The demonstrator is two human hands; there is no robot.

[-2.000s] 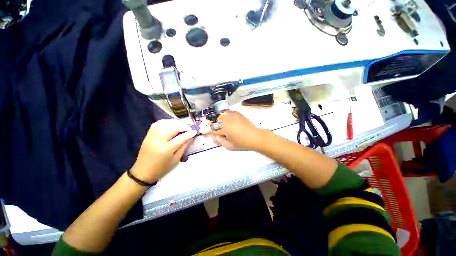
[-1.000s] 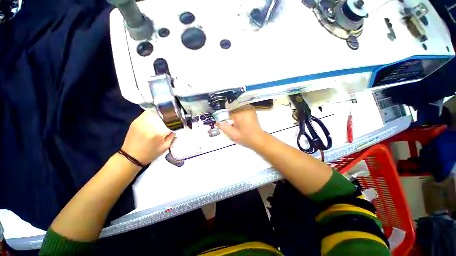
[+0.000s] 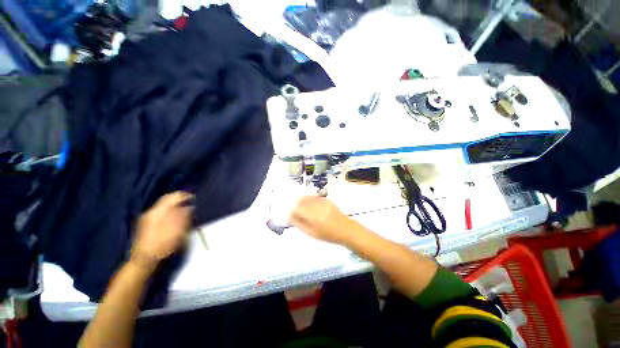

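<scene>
A large dark navy cloth (image 3: 149, 122) lies heaped on the table left of the sewing machine head (image 3: 381, 126). My left hand (image 3: 162, 228) is blurred over the cloth's front part; its fingers are bent, and whether it grips the cloth cannot be told. My right hand (image 3: 318, 216) is on the white table just in front of the needle area (image 3: 313, 178), fingers curled; whether it holds something small cannot be told. A small dark piece (image 3: 275, 227) lies on the table left of my right hand.
Black-handled shears (image 3: 425, 216) and a red-handled tool (image 3: 468, 214) lie right of my right hand. A dark flat object (image 3: 362, 176) lies beneath the machine arm. Red baskets (image 3: 537, 292) stand at the lower right. White material (image 3: 394, 44) lies behind the machine.
The view has tilted up and widened, showing more behind the machine. My left hand has moved left, away from the needle area, over the cloth. My right hand has drawn slightly back from the needle.
</scene>
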